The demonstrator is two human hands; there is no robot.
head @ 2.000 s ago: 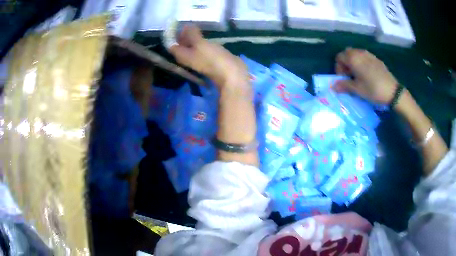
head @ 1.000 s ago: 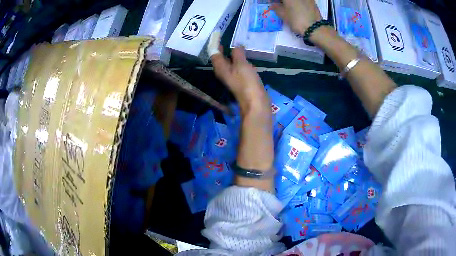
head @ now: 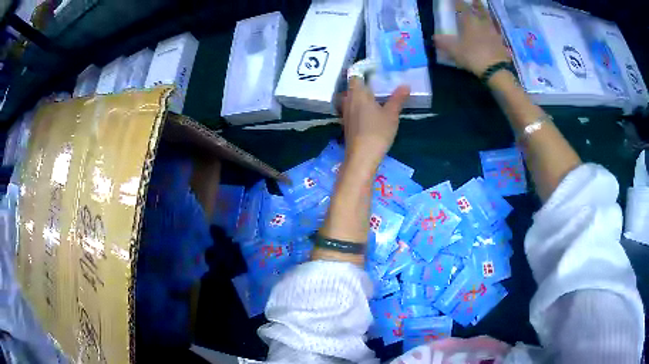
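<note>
My left hand (head: 370,117), with a white cover on one finger, is at the near end of an open white box (head: 416,85) holding a blue sachet (head: 403,50). Its thumb is spread from the fingers; its grip is unclear. My right hand (head: 473,41) lies over a white box (head: 446,35), blurred, its fingertips near the top edge; whether it grips the box is unclear. A closed box with a black watch icon (head: 313,62) stands left of my left hand. A pile of blue sachets (head: 430,220) lies in front of me, partly under my left forearm.
A brown carton (head: 78,227) stands at left, with blue sachets inside and a flap (head: 220,146) projecting towards the pile. More white boxes (head: 255,67) stand on the dark green belt (head: 213,43), left and right. A lone sachet (head: 503,170) lies at the pile's upper right. White material (head: 637,206) shows at the right edge.
The boxes appear further right and lower in view. My right hand has moved right from the sachet-holding box to another white box. My left hand has moved from the icon box to the open box.
</note>
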